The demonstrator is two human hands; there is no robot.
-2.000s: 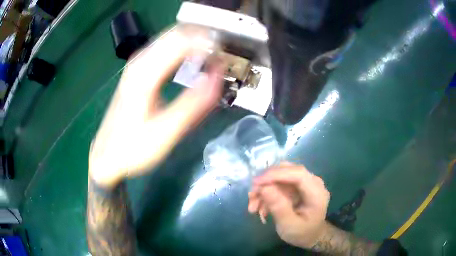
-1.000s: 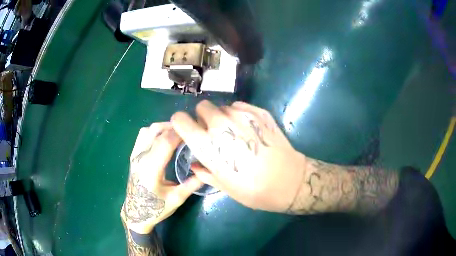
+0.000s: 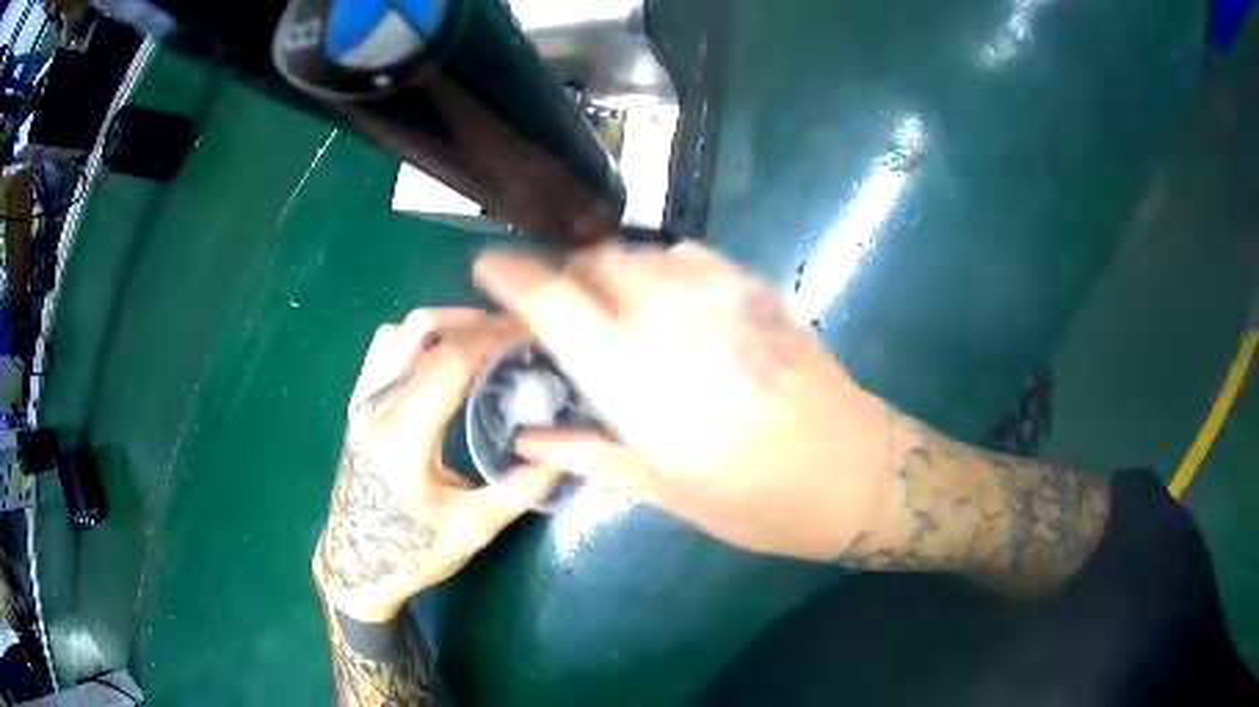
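Observation:
A clear round plastic cup (image 3: 486, 421) with a whitish centre is between my hands, near the middle of the view. My left hand (image 3: 421, 456) is shut around its left side, thumb and fingers on the rim. My right hand (image 3: 704, 401) is over the cup's right side, blurred, with fingertips at the cup's opening; whether it grips anything is hidden. The black electric screwdriver (image 3: 483, 124) with a blue-and-white badge hangs above my hands, its lower end just behind my right fingers.
The silver-white feeder (image 3: 646, 152) stands behind the screwdriver, partly hidden. Black cylindrical units (image 3: 148, 142) stand on the green surface (image 3: 249, 345) at the left. A yellow line (image 3: 1215, 414) runs at the far right.
Both hands have come together around the cup, which was loose-looking near my right hand. The screwdriver has swung in from the right to above my hands.

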